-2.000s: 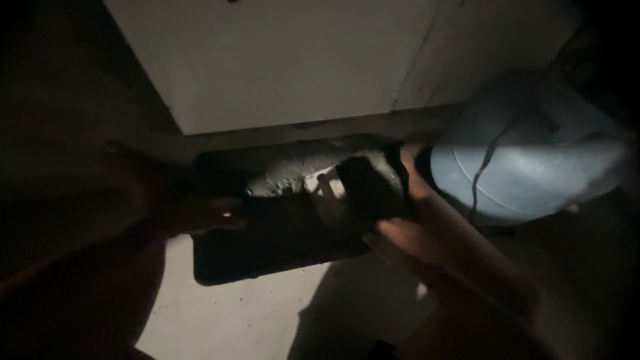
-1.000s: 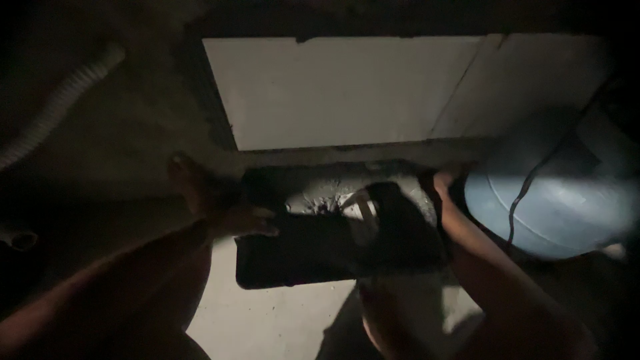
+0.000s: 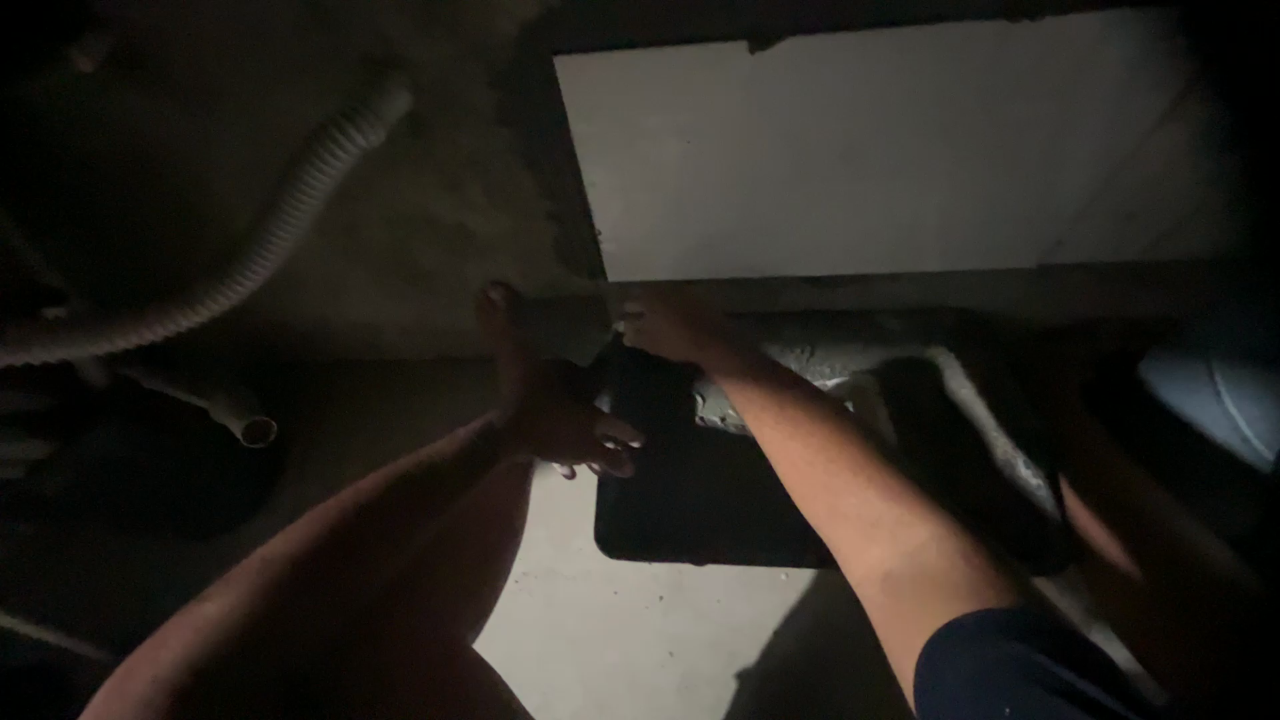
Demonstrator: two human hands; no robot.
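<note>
A dark rectangular tray or basin (image 3: 700, 500) lies on the pale floor, with a wet, shiny patch (image 3: 715, 408) and a pale object (image 3: 868, 402) in it, partly behind my right forearm. At the tray's left edge is my left hand (image 3: 575, 435), its fingers spread over the rim; shadow hides whether they grip it. My right hand (image 3: 665, 325) reaches across to the tray's far left corner with its fingers bent, and its hold there is unclear.
Beyond the tray lies a large pale flat panel (image 3: 850, 160). A ribbed hose (image 3: 300, 200) and an open pipe end (image 3: 258, 431) are at the left. A rounded light-blue container (image 3: 1215, 385) stands at the right edge. Bare legs flank the tray.
My right hand has moved left, from the tray's near right side to its far left corner. My left hand stays by the left edge. The view has shifted, showing more of the hose.
</note>
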